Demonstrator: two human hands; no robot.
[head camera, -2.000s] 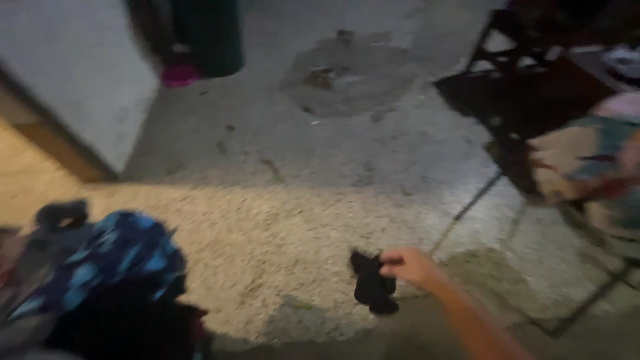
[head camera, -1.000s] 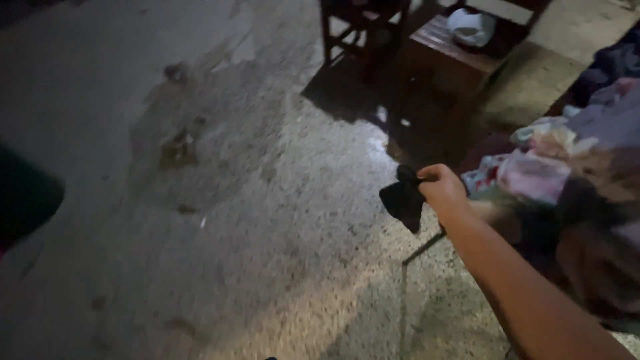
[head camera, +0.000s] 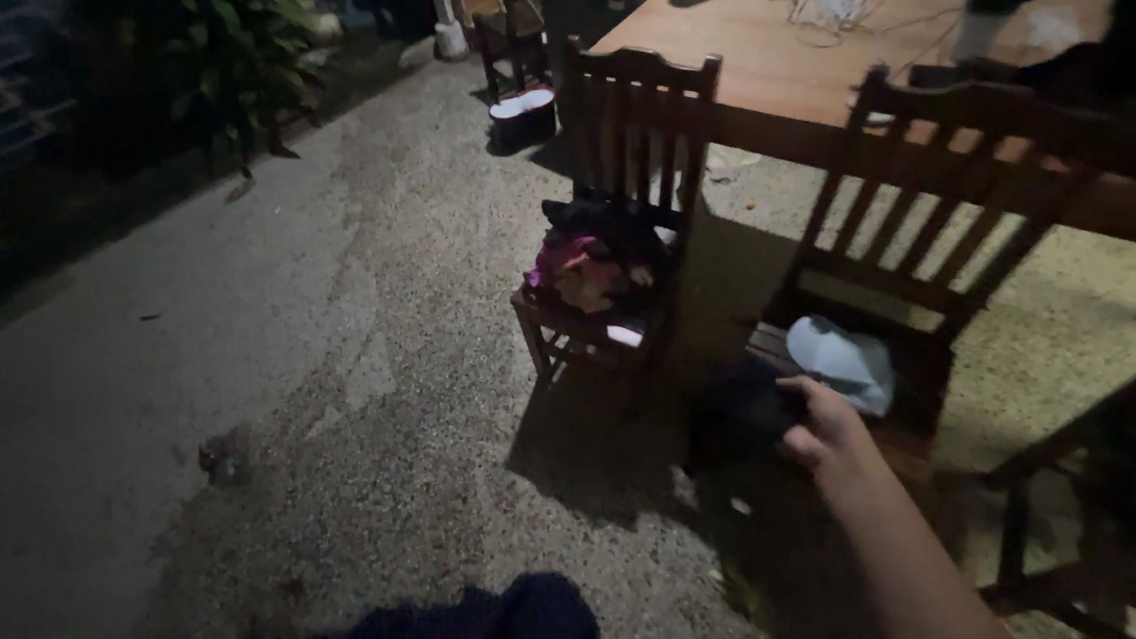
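Between the thumb and fingers of my right hand (head camera: 821, 422) is a dark, blurred piece of cloth (head camera: 744, 415), which hangs to the left of the hand. Just beyond the hand, a white cap (head camera: 839, 359) lies on the seat of a wooden chair (head camera: 914, 240). Another wooden chair (head camera: 637, 133), further left, bears a heap of black, purple and orange clothes (head camera: 595, 266). My left hand is out of the picture. Dark blue fabric (head camera: 532, 612) shows at the bottom edge.
A long wooden table (head camera: 763, 53) stands behind both chairs, with wires on its top. A dark tub with a pale inside (head camera: 522, 105) sits on the concrete floor near the upper middle. Leafy plants (head camera: 231, 62) line the upper left, and dark furniture legs (head camera: 1016, 532) stand at the lower right.
The view has swung toward the chairs and table. My right hand, with the dark cloth still in it, is now in front of the chair with the white cap.
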